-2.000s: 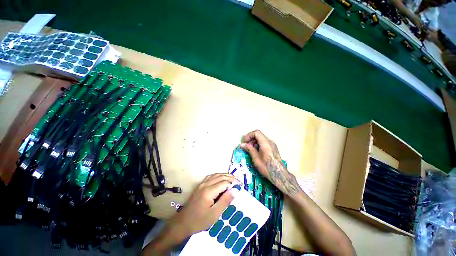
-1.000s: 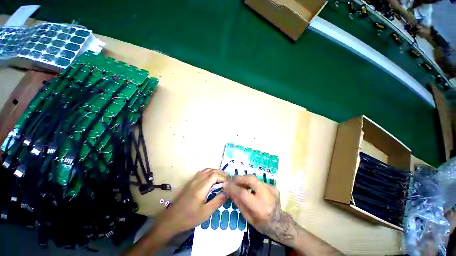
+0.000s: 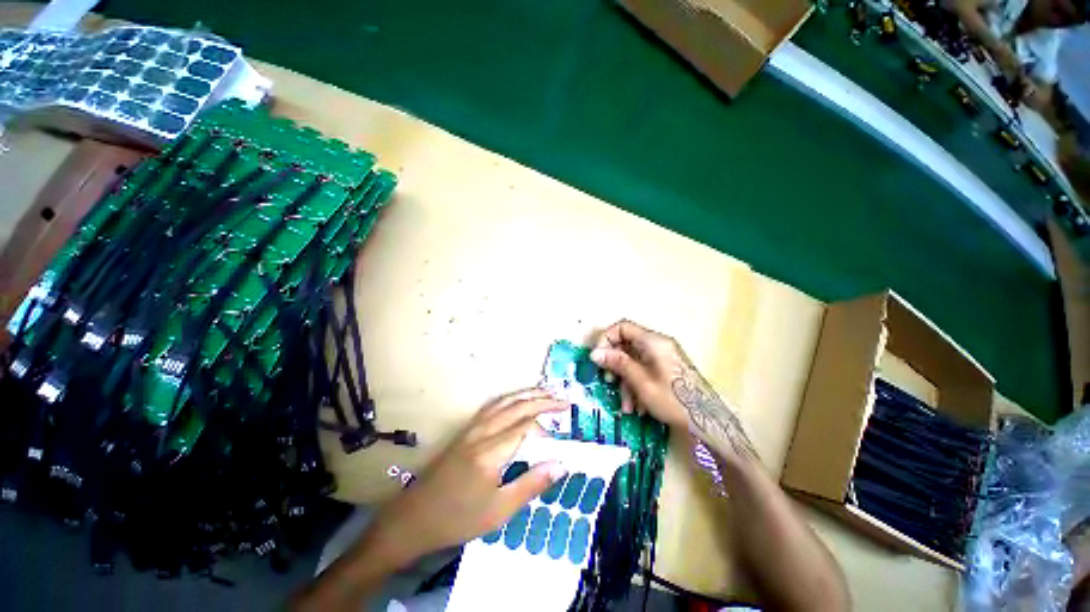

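Observation:
The sticker sheet (image 3: pixel 526 576), white with rows of dark teal ovals, is held in my left hand (image 3: pixel 478 472), thumb on its top face. The green PCB panel (image 3: pixel 562 357) lies flat just beyond the sheet, with black cables (image 3: pixel 635 502) running toward me. My right hand (image 3: pixel 640 377) is over the panel's upper part, fingertips at a dark oval piece on the board. Whether the fingers still grip the oval is unclear.
A large stack of wired PCB panels (image 3: pixel 257 227) is at left, with spare sticker sheets (image 3: pixel 144 81) beyond. An open carton (image 3: pixel 825 412) of black cables and clear plastic bags (image 3: pixel 1026 514) are at right. A green conveyor (image 3: pixel 526 120) carries another carton (image 3: pixel 723 42). A person is at upper right.
My right hand has moved from the sticker sheet up and right onto the panel. My left hand has stayed with the sheet, its fingers now more spread. The view has shifted slightly.

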